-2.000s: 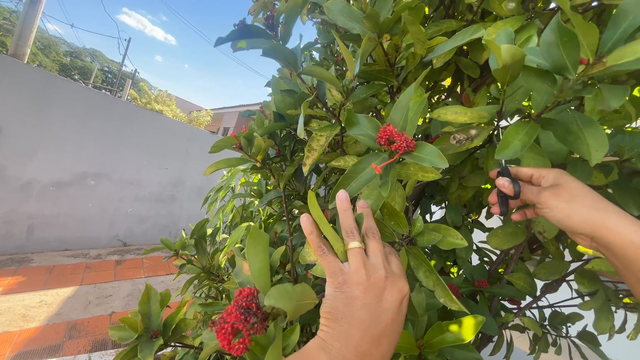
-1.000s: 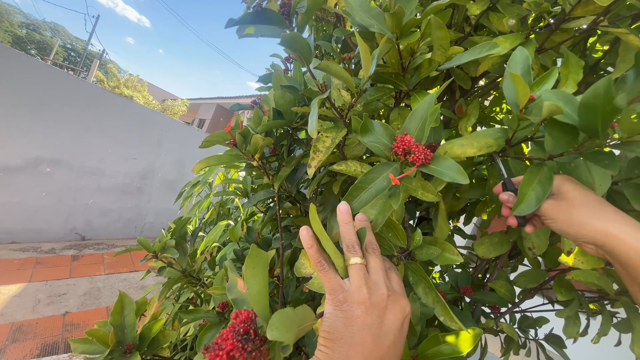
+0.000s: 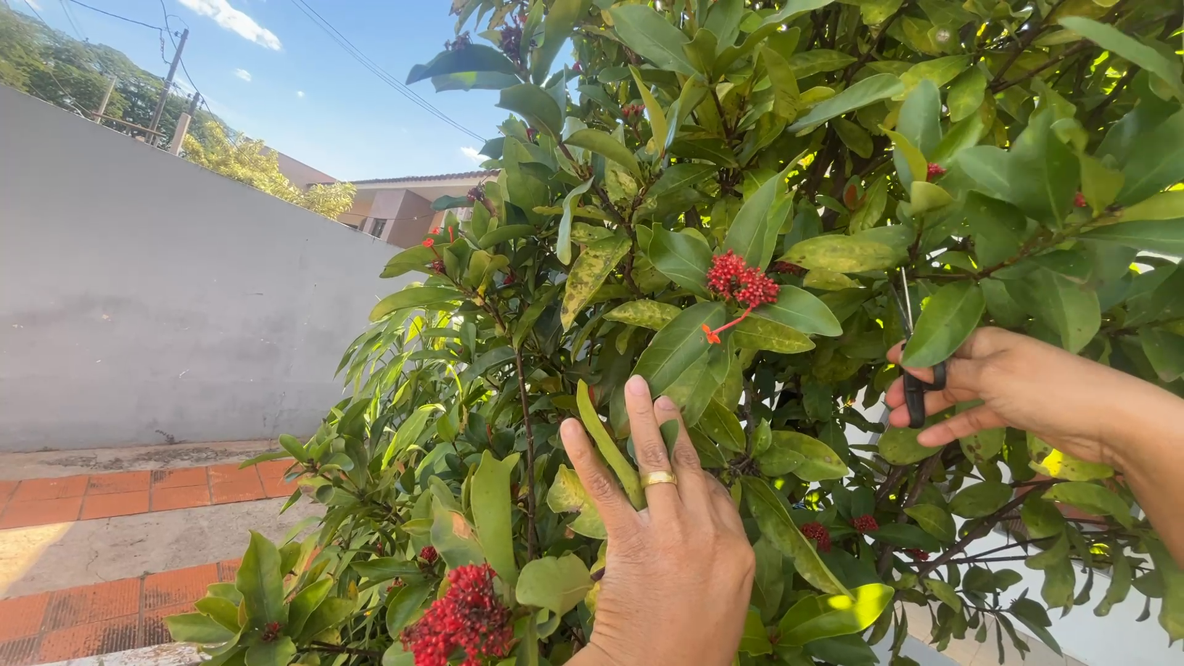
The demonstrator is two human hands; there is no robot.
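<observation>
My left hand (image 3: 671, 527), with a gold ring (image 3: 659, 478), is among the leaves of a leafy shrub, fingers apart. A long green leaf (image 3: 610, 449) passes between its index and middle fingers; whether they pinch it I cannot tell. Above the fingertips is a red bud cluster (image 3: 742, 280) with one small open flower (image 3: 710, 334). At the right, my right hand (image 3: 980, 388) holds black-handled scissors (image 3: 915, 398), blades upward among the leaves, partly behind a leaf (image 3: 943, 324). A larger red cluster (image 3: 458, 618) sits below left of my left hand.
A grey wall (image 3: 176, 296) runs along the left. Below it lie orange tiles (image 3: 120, 495) and a concrete strip (image 3: 139, 536). Branches (image 3: 971, 536) spread at the lower right, before a white surface (image 3: 1082, 583). A house (image 3: 402, 203) stands behind the wall.
The scissors in my right hand have turned more upright than one second ago and show more plainly beside a leaf. My left hand stays by the same long leaf.
</observation>
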